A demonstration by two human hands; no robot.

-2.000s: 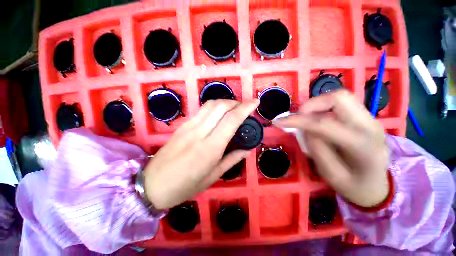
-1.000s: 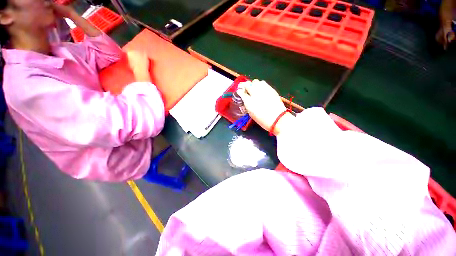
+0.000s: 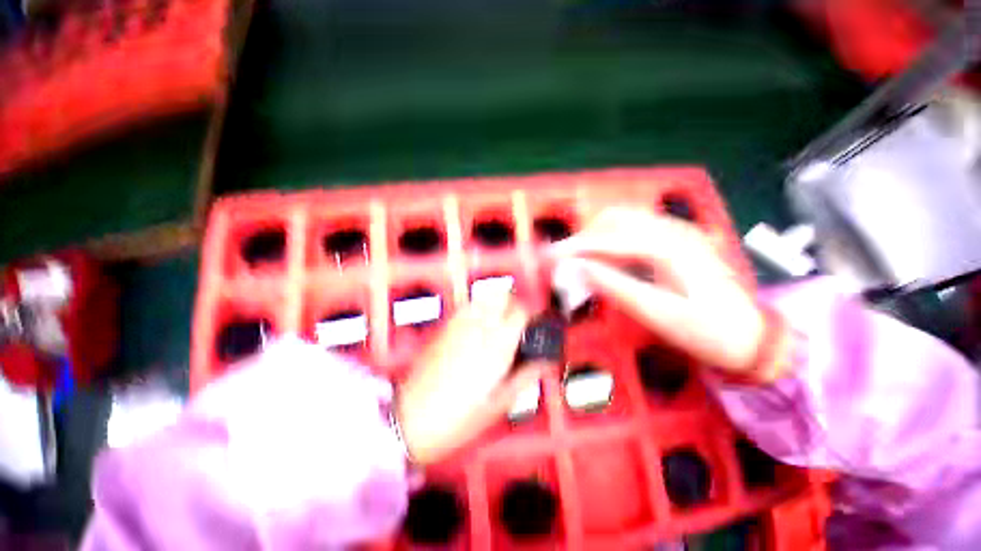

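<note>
The frame is blurred. My left hand (image 3: 463,377) holds a black round watch body (image 3: 541,340) at its fingertips, over the red foam tray (image 3: 608,484). My right hand (image 3: 672,285) pinches a small white cloth (image 3: 572,282) just above and right of that watch body. Other black watch bodies lie in the tray's square pockets, such as one at the back left (image 3: 264,246); several screens reflect white light. My sleeve and hand hide part of the tray's left side.
A red box (image 3: 91,323) with white and blue items is at the left. White blocks (image 3: 783,248) and a pale bagged stack (image 3: 909,194) are at the right. Another red tray (image 3: 108,81) lies at the far left on the dark green bench.
The view has swung back from the red box at the side to the foam tray. My right hand has moved from that box to the tray and now holds the cloth.
</note>
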